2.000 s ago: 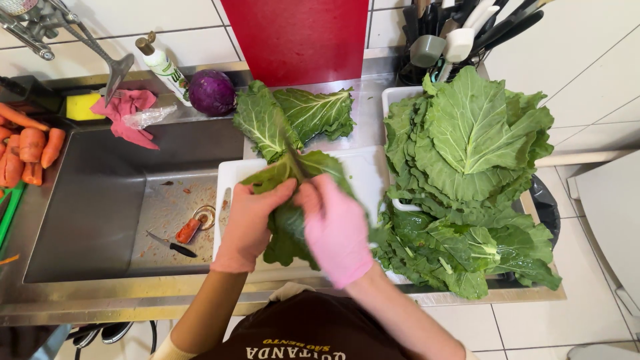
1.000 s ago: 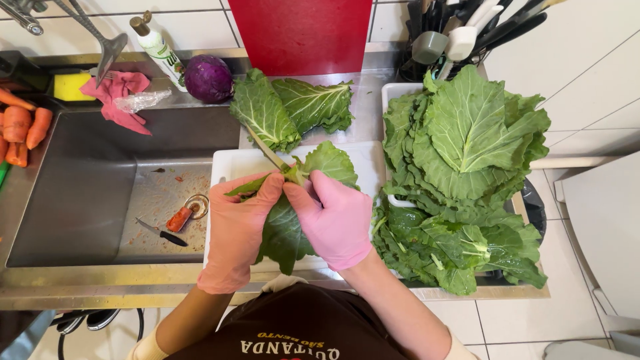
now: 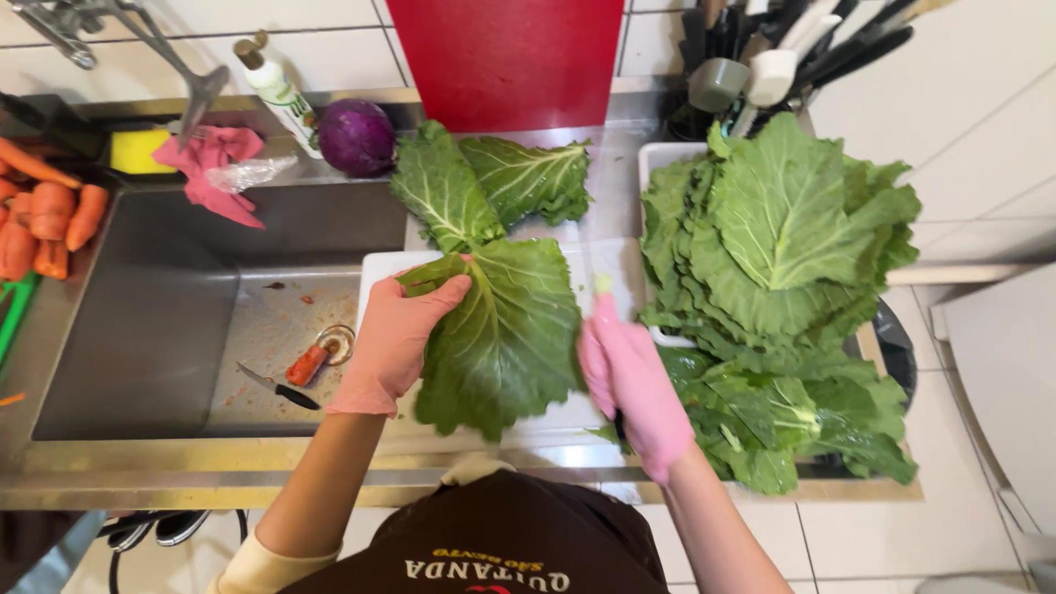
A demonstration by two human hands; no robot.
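Observation:
My left hand (image 3: 396, 338), in a pink glove, pinches a collard leaf (image 3: 503, 330) near its stem end, above a white cutting board (image 3: 384, 264). To the right of the leaf, my gloved right hand (image 3: 635, 379) is closed on a dark handle, probably a knife's, that shows only in part below the fist. A pale green bit lies at that hand's upper end, blurred. Two further leaves (image 3: 450, 190) rest behind the board. At the right, stacked collard leaves (image 3: 784, 223) fill a white tray (image 3: 672, 153), with more leaves (image 3: 775, 421) in front of it.
The steel sink (image 3: 165, 330) at the left holds a small knife (image 3: 280, 388) and a carrot piece (image 3: 307, 365) by the drain. Carrots (image 3: 54, 210), a yellow sponge (image 3: 140, 151), pink gloves (image 3: 214, 165), a bottle (image 3: 280, 91), a red cabbage (image 3: 356, 138) and a red board (image 3: 511, 58) stand around.
My hands were together at the leaf's stem; now the right hand is apart from it, to the right. The held leaf lies spread out more widely.

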